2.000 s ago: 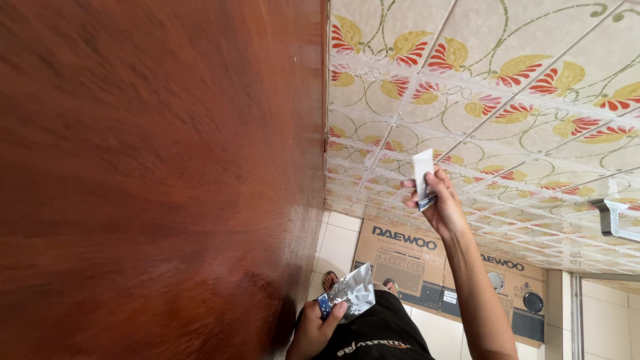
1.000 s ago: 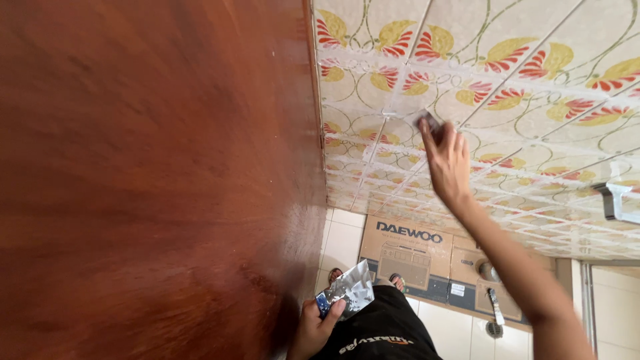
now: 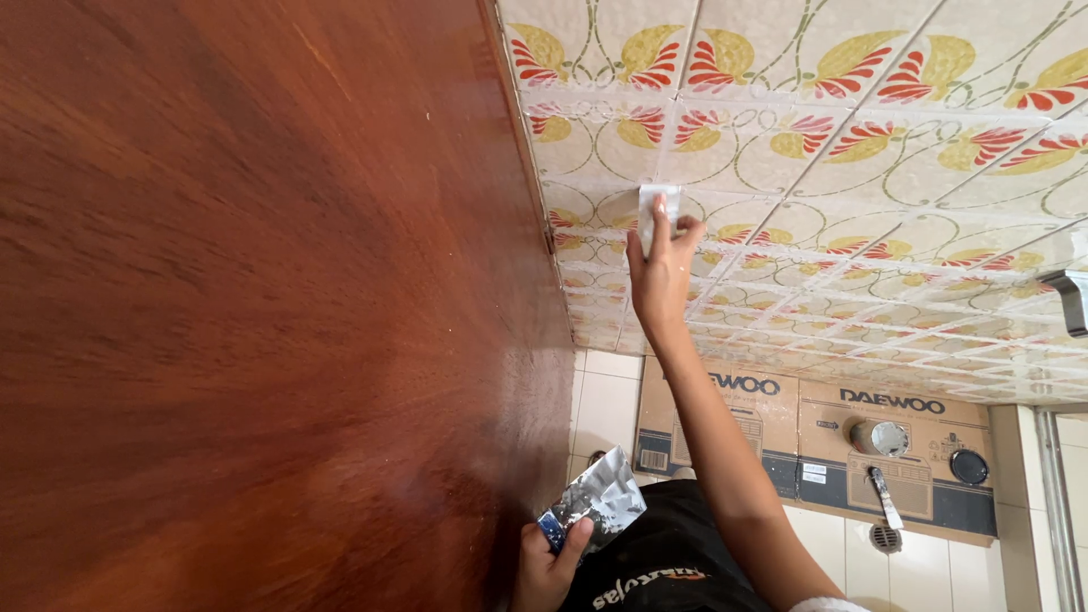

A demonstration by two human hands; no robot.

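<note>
My right hand [image 3: 667, 259] holds a small flat spreader [image 3: 659, 217] coated with white paste, its edge against the patterned wall tiles [image 3: 739, 170] near the wood panel. Several fingers lie over the tool. Down near my body, my left hand [image 3: 552, 561] grips a wide metal putty knife [image 3: 603, 501] by its blue part, the thumb on top. White paste is smeared across that blade. Whitish streaks run along the tile joints.
A large varnished wood panel [image 3: 297, 297] fills the left side. Flattened cardboard [image 3: 765, 442] covers part of the floor, bearing an open can [image 3: 884, 439], a dark lid [image 3: 969, 467] and a paste-smeared spatula [image 3: 884, 499]. A metal fixture [image 3: 1069, 299] juts from the wall at right.
My right hand was raised with the spreader two seconds ago; it has moved onto the tiles and then left toward the wood panel. My left hand still holds the putty knife.
</note>
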